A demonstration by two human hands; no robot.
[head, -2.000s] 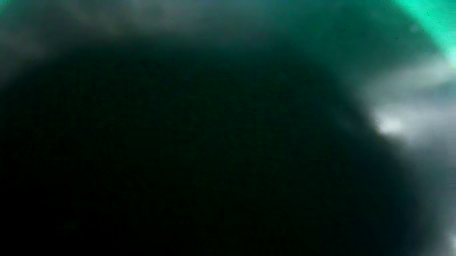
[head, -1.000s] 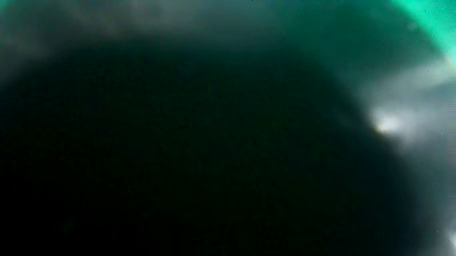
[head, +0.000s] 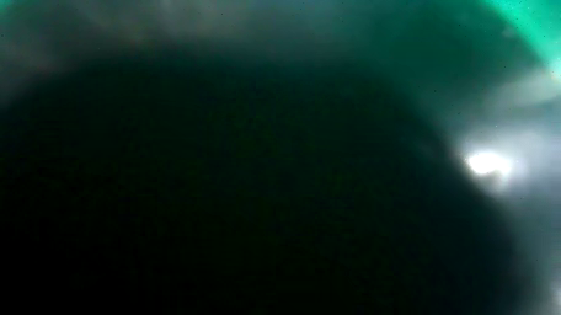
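Observation:
A very dark, blurred shape (head: 258,184) fills most of the head view, from the left and bottom edges up to a curved upper and right border. What it is cannot be told. Neither my left hand nor my right hand can be made out. Anything behind the dark shape is hidden.
A blurred grey band (head: 215,24) runs along the top left. A green area (head: 443,43) lies at the top right, with a brighter green strip (head: 529,24) in the corner. A bright white spot (head: 489,163) shows at the right, amid blurred grey.
The white spot at the right is larger and brighter than before. The dark shape has hardly moved.

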